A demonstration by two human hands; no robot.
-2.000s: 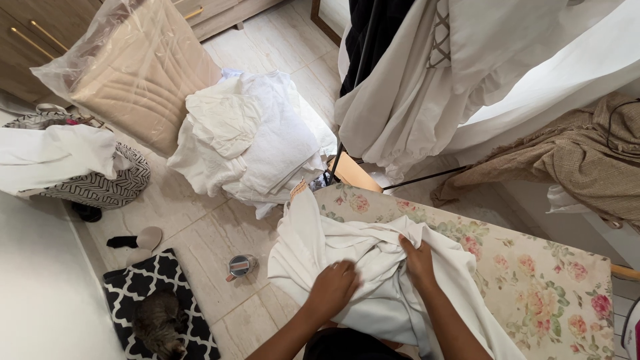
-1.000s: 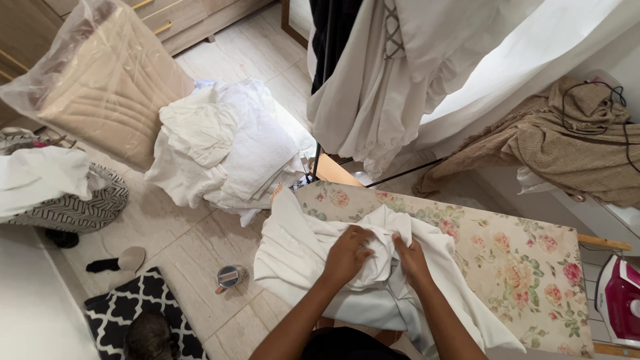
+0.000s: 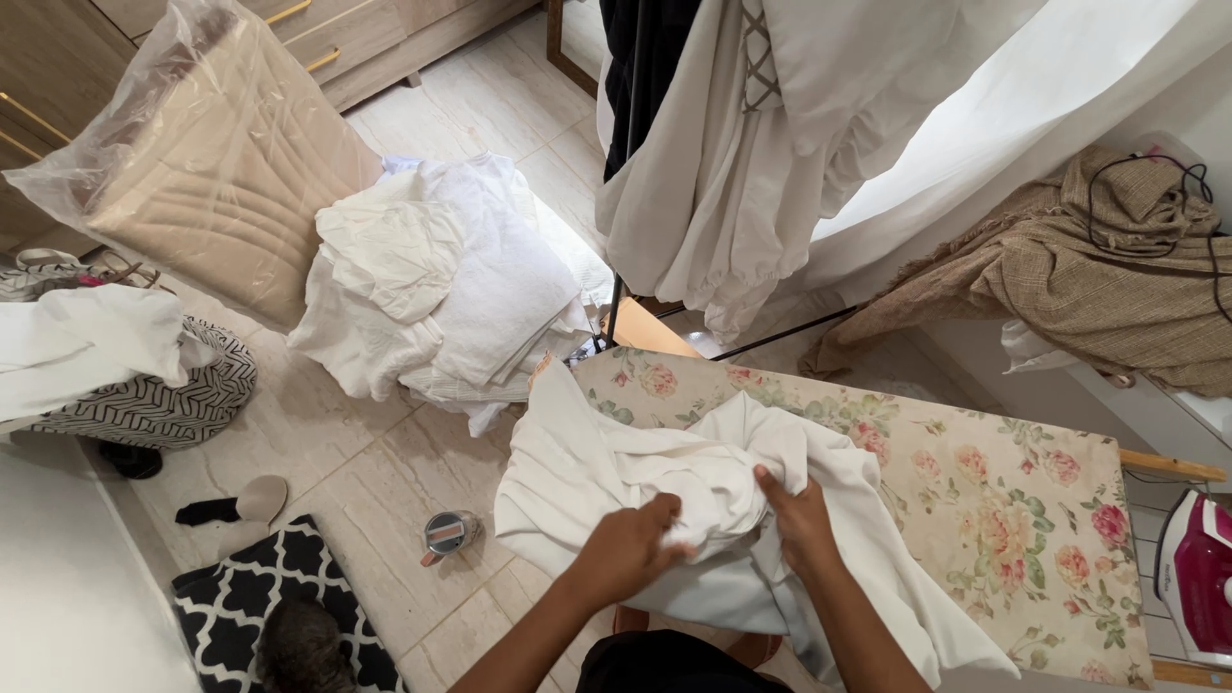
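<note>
White fabric [image 3: 616,462] lies bunched over the left part of an ironing board with a floral cover [image 3: 1001,520], and some of it hangs off the near edge. My left hand [image 3: 630,549] is on the bunched cloth, fingers spread and slightly blurred; whether it grips any cloth is not plain. Close by on the right, my right hand [image 3: 799,515] pinches a fold of the same fabric between thumb and fingers. A magenta and white steam iron [image 3: 1198,577] rests on the rack at the board's right end.
White linens [image 3: 500,279] are piled beyond the board, beside a plastic-wrapped beige cushioned item [image 3: 231,183]. White cloths [image 3: 712,173] hang from a black rack. A lidded cup [image 3: 448,534] stands on the floor, near a cat [image 3: 303,645] on a patterned mat [image 3: 221,602]. A brown throw [image 3: 1049,250] lies right.
My left hand has moved back toward me from the middle of the bunched cloth. My right hand stays at the fabric's folds.
</note>
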